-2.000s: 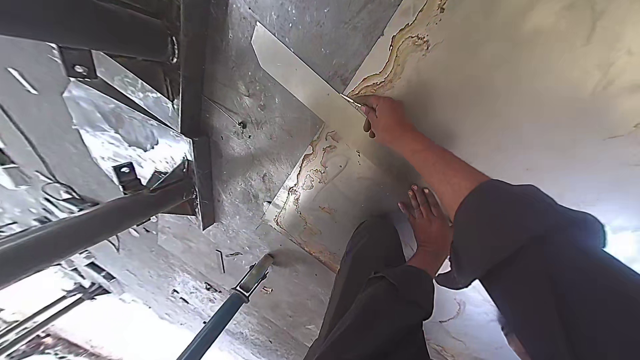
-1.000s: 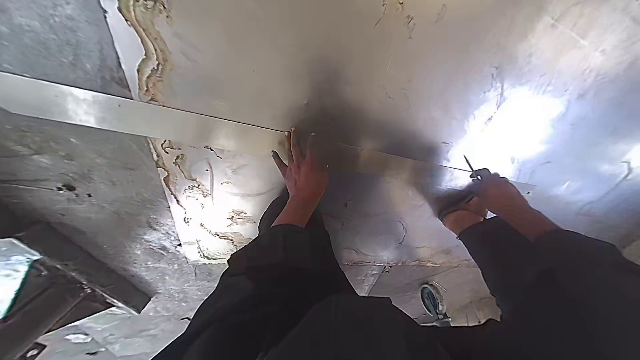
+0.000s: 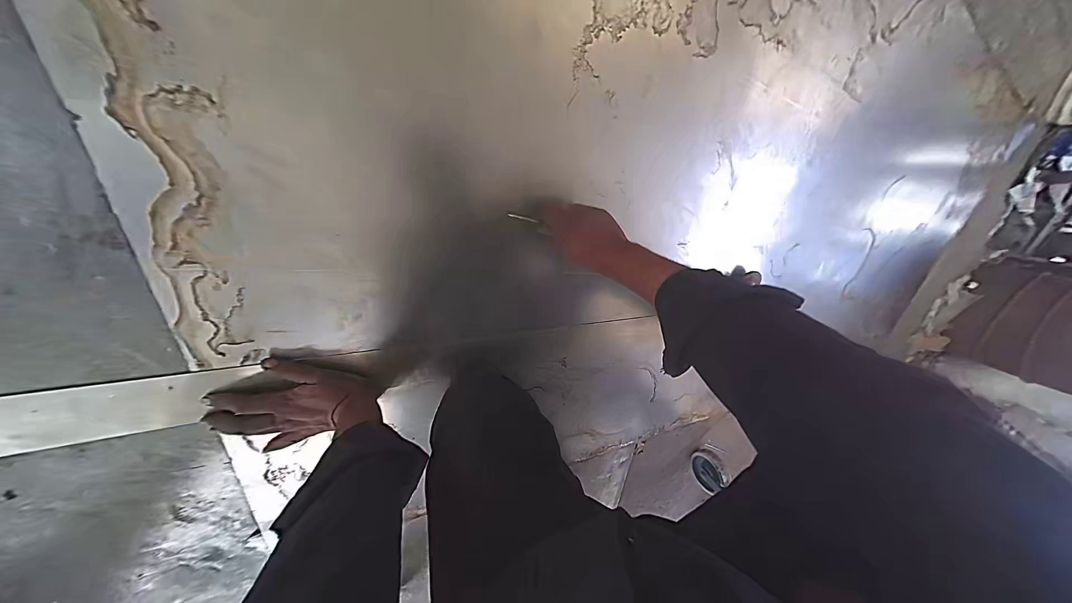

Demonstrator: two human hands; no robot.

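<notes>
A large stained metal sheet (image 3: 335, 209) lies in front of me, with a long flat metal strip (image 3: 100, 410) across it that sticks out past its left edge. My left hand (image 3: 297, 402) lies on the strip near that edge, palm down with the fingers apart. On the far side of the strip, my right hand (image 3: 586, 239) grips a thin pointed tool (image 3: 523, 219) above the sheet; most of the tool is hidden by the hand. A thin dark line runs along the strip's far side. My knee and sleeve cover part of the strip.
Beyond the sheet's left edge is a grey, scuffed surface (image 3: 67, 218). A small round object with a dark glassy face (image 3: 708, 471) lies near my legs. At the far right, past the sheet's edge, are a ribbed brown object (image 3: 1013, 322) and some clutter.
My right hand, with the thin tool, has moved left from near the strip's right end to the middle of the sheet. My left hand has moved left along the strip. The view has shifted.
</notes>
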